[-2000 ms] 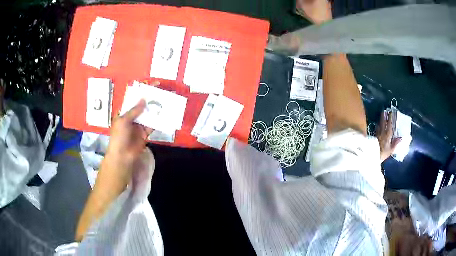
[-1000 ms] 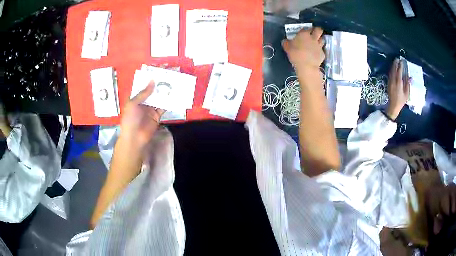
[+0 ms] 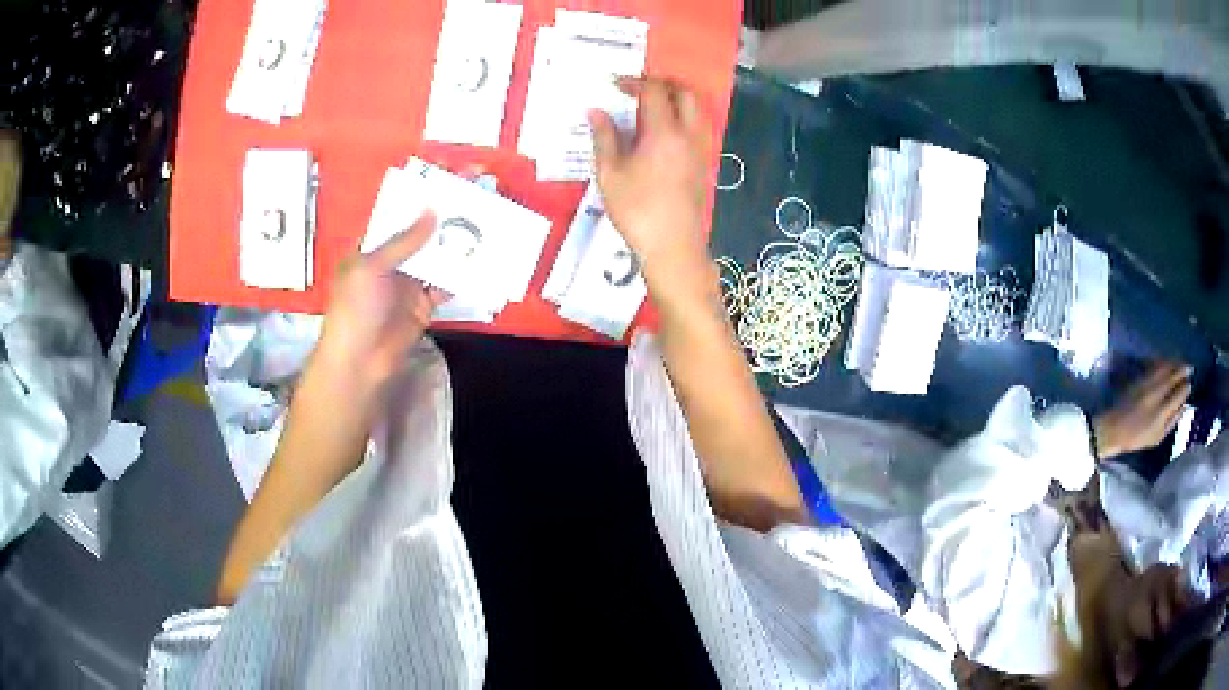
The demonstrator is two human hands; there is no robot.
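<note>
My left hand (image 3: 384, 290) holds a small fanned stack of white leaflets (image 3: 465, 243) with a dark C-like mark, over the front middle of the red mat (image 3: 371, 101). My right hand (image 3: 654, 169) is over the text-side leaflets (image 3: 577, 88) at the mat's back right, thumb and fingers at their right part; whether it grips one I cannot tell. My right wrist partly covers a leaflet pile (image 3: 588, 276) at the front right. Other leaflet piles lie at the back left (image 3: 274, 57), front left (image 3: 275, 223) and back middle (image 3: 472, 74).
Rubber bands (image 3: 795, 303) lie heaped right of the mat, with a smaller heap (image 3: 984, 303) farther right. White leaflet stacks (image 3: 923, 202) stand between them. Glossy black parts (image 3: 95, 108) lie left. Another person's hand (image 3: 1143, 407) is at the far right.
My right hand has moved left from the dark bench, beyond the rubber bands, to the text-side leaflets on the mat. My left hand still holds its stack. The neighbour's hand has moved off the far-right stack.
</note>
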